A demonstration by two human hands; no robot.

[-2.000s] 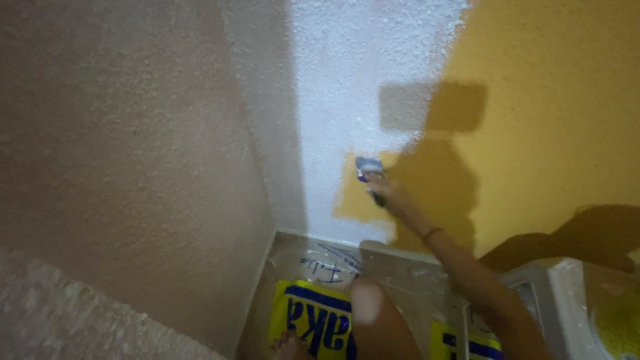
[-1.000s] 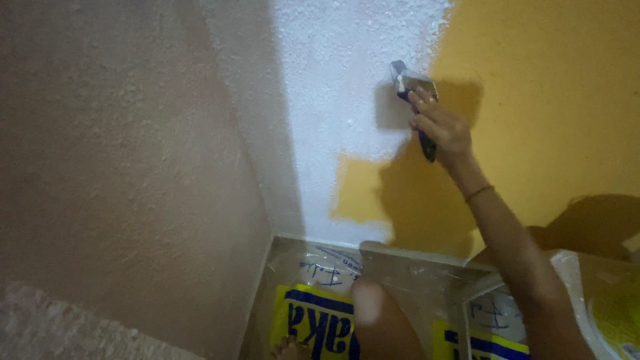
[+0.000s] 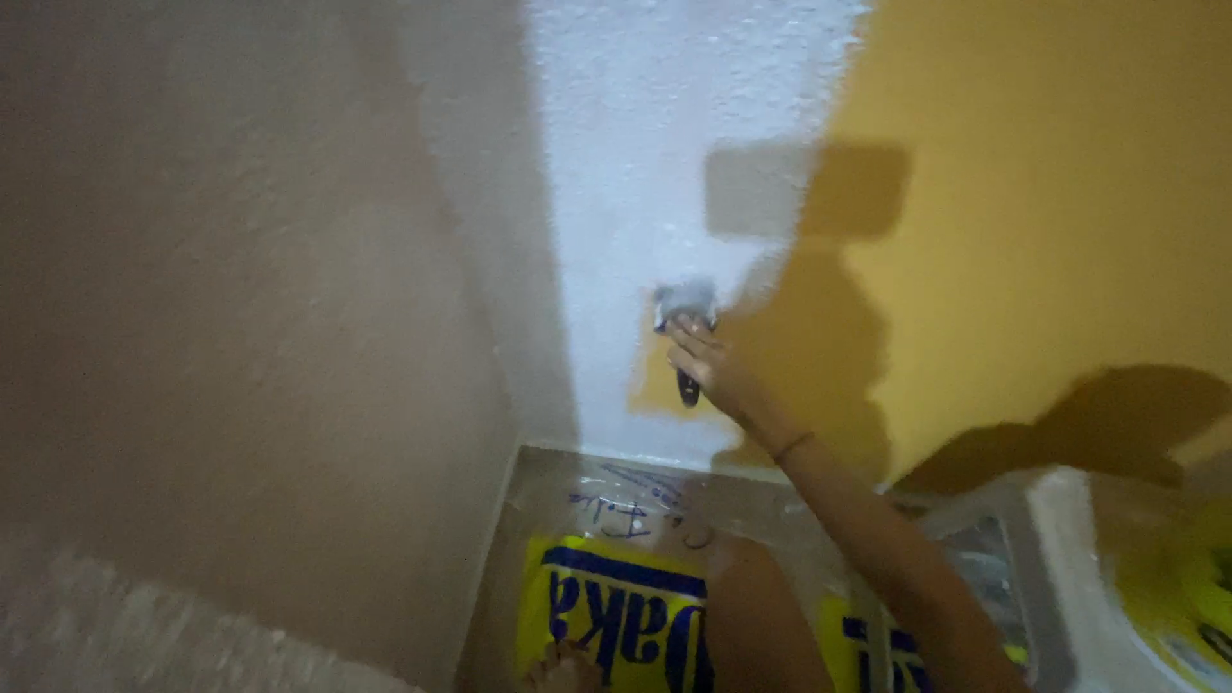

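My right hand (image 3: 707,361) grips a flat paintbrush (image 3: 687,385) by its dark handle. The brush's bristles, a little blurred, press on the wall at the upper edge of a small yellow patch (image 3: 664,385). Around that patch the wall (image 3: 635,173) bears white paint; to the right it is yellow (image 3: 1059,241). Shadows of my arm and head fall across both colours. My left hand is out of view.
A textured wall (image 3: 289,289) meets the painted one in a corner at left. Clear plastic sheeting with a yellow and blue print (image 3: 616,568) covers the floor, with my bare foot (image 3: 566,669) and knee (image 3: 760,616) over it. A pale plastic stool or similar object (image 3: 1054,577) stands at lower right.
My right hand rose with the brush to the white and yellow border, then came down to the top of the small yellow patch.
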